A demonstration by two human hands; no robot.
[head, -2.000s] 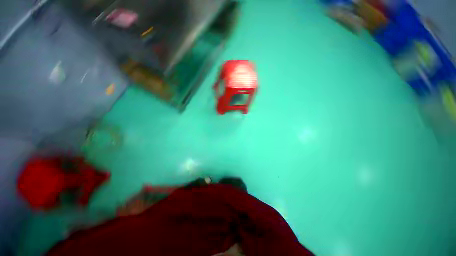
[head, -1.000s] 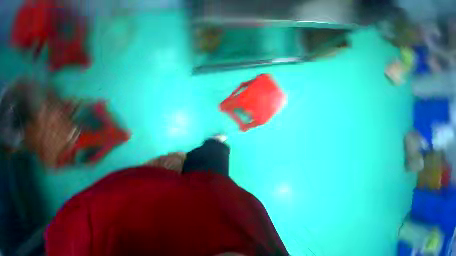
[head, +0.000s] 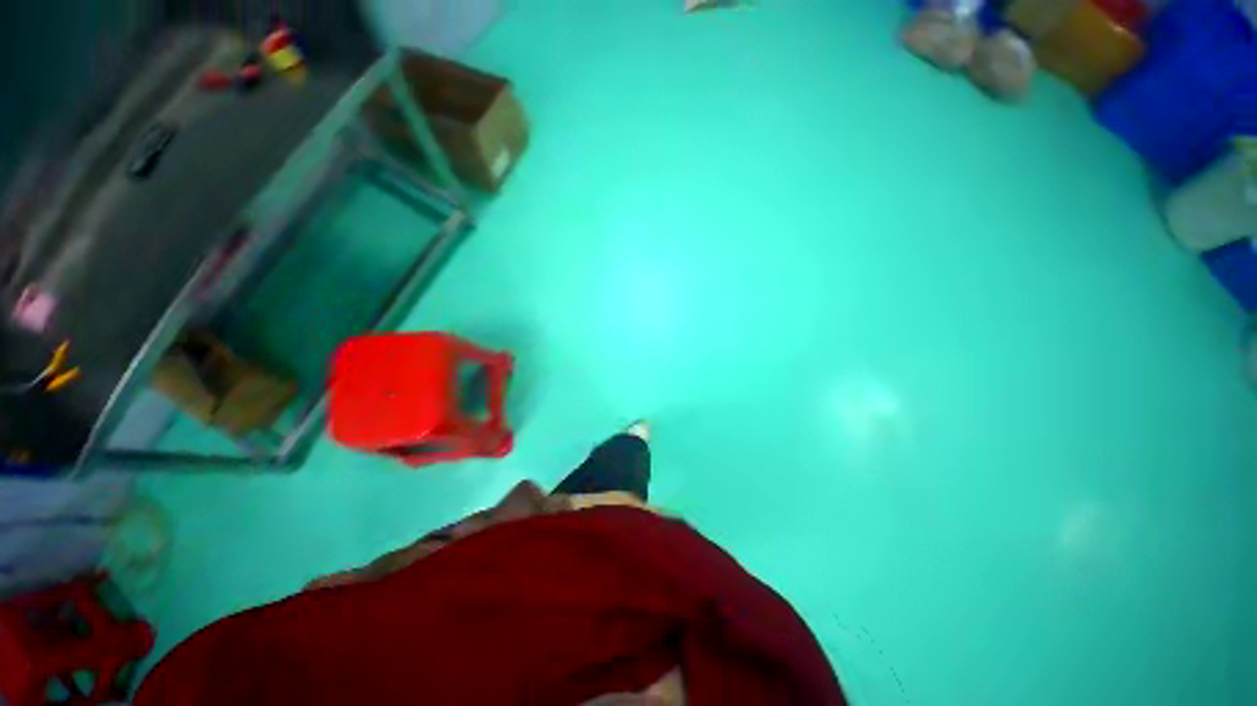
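Neither of my hands can be made out. A small skin-coloured patch shows at the bottom edge by my dark red top, too cut off to identify. Just ahead on the left, a red plastic stool (head: 393, 392) stands on the green floor (head: 772, 304), beside a metal-framed workbench (head: 152, 179). My dark trouser leg and the light tip of a shoe show below the red top. A blurred brownish edge shows along the top's front; I cannot tell what it is.
On the bench lie yellow-handled pliers (head: 58, 367) and a pink item (head: 35, 308). A cardboard box (head: 489, 131) stands at its far end, another (head: 228, 386) under its frame. A second red stool (head: 69, 641) is lower left. Blue crates (head: 1172, 83) and bags line the upper right.
The view has turned and moved forward. The red stool now shows further left and nearer, with the bench at upper left. The second stool has shifted to the lower left edge.
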